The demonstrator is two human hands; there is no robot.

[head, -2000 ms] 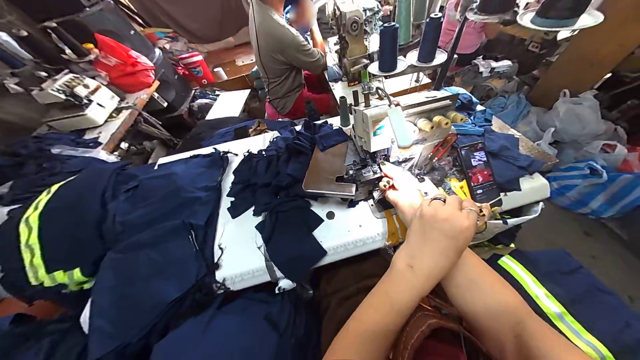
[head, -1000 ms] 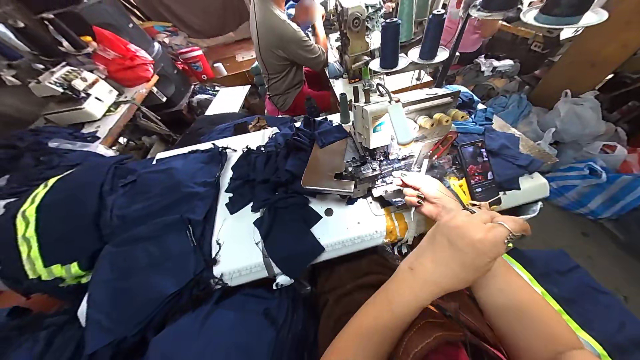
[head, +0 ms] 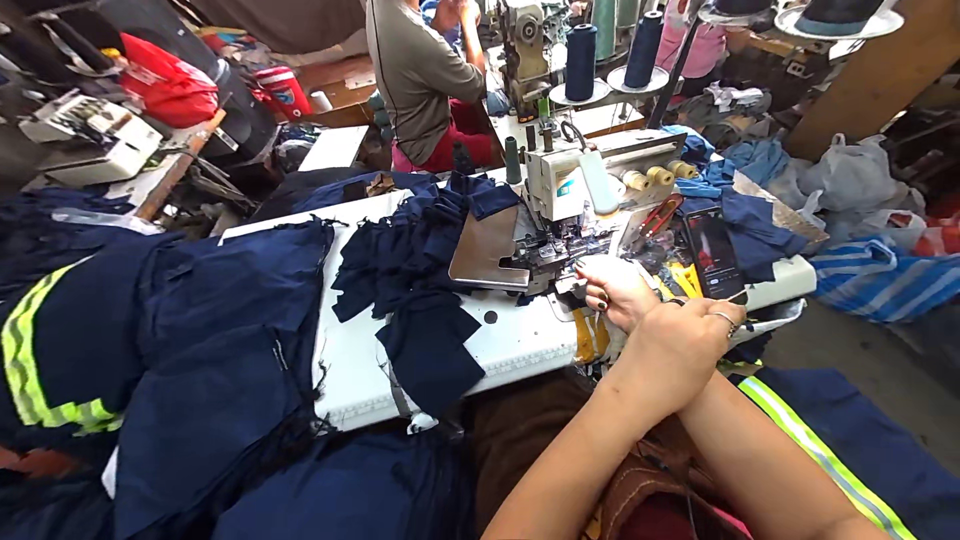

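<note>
My forearms cross in front of the white overlock sewing machine (head: 559, 184). My right hand (head: 619, 289) has curled fingers beside the needle and looper area; whether it pinches a thread is too small to tell. My left hand (head: 684, 337) lies over the right wrist, fingers bent, a thin pale thing (head: 738, 295) showing at its fingertips; its grip on that is unclear. A phone with a lit screen (head: 712, 251) lies right of the hands, and red-handled snips or scissors (head: 661, 216) are behind them. Dark navy cut fabric pieces (head: 431, 337) hang over the table edge.
Navy cloth with reflective strips (head: 217, 300) covers the left side. Yellow thread spools (head: 660, 176) stand behind the machine, navy thread cones (head: 581, 64) above. Another person (head: 424, 82) is beyond the table. Plastic bags (head: 855, 176) and a striped blue bag (head: 885, 277) sit at right.
Since one second ago, both hands have moved slightly left, my right fingers nearer the needle area. The fabric pieces on the table stay where they were.
</note>
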